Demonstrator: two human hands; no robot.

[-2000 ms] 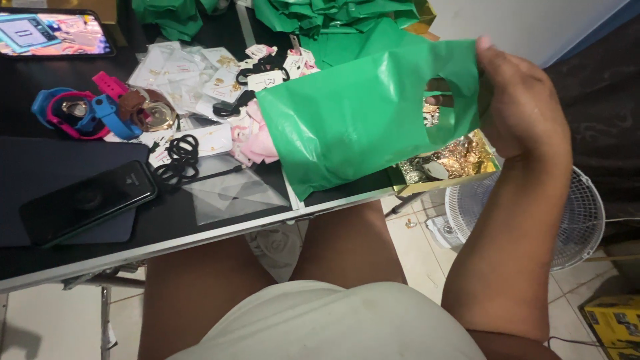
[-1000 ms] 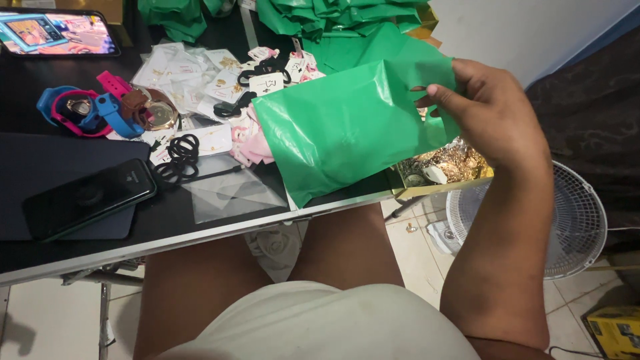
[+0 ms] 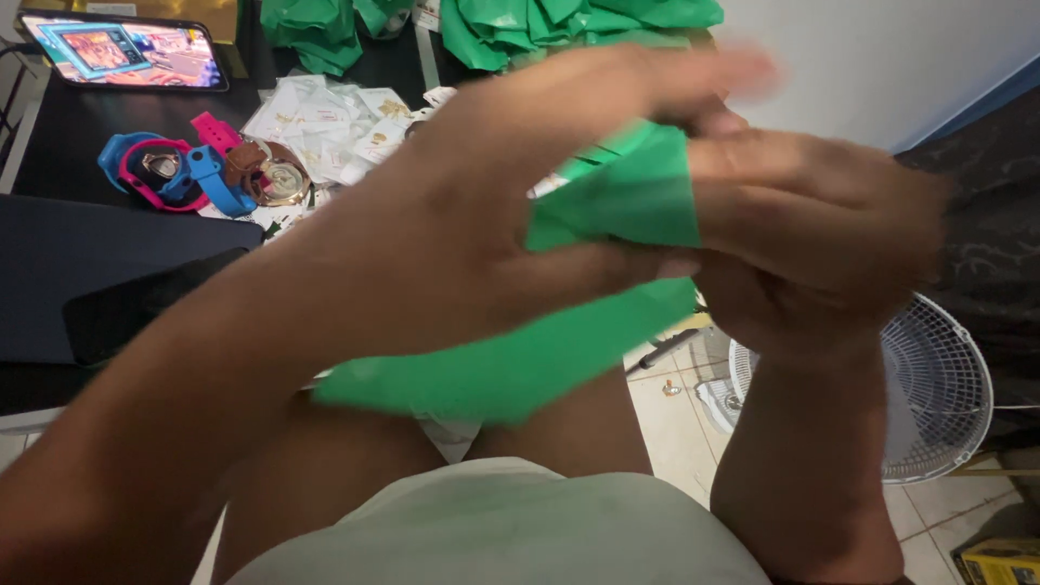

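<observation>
A green plastic bag (image 3: 504, 366) hangs blurred between my hands, above my lap and the table's front edge. My right hand (image 3: 812, 219) is closed on its upper end, at the right. Across the bag's upper part reaches my left hand (image 3: 552, 179), thumb below and fingers above, with green plastic between them; whether it grips the plastic is unclear from the blur. Behind my left hand lie small clear packets with gold-coloured jewellery (image 3: 325, 122). Much of the bag and the table's middle is hidden by my hands and left forearm.
Blue, pink and brown wristwatches (image 3: 211, 171) lie at the left, near a dark flat case (image 3: 97, 276) with a black phone (image 3: 146, 301). A lit phone (image 3: 126, 53) leans at the back left. More green bags (image 3: 569, 28) are heaped behind. A white fan (image 3: 934, 390) stands at the right.
My left hand has come into view from the left and reached across to the bag. The bag, still in my right hand, has shifted and now hangs over my lap.
</observation>
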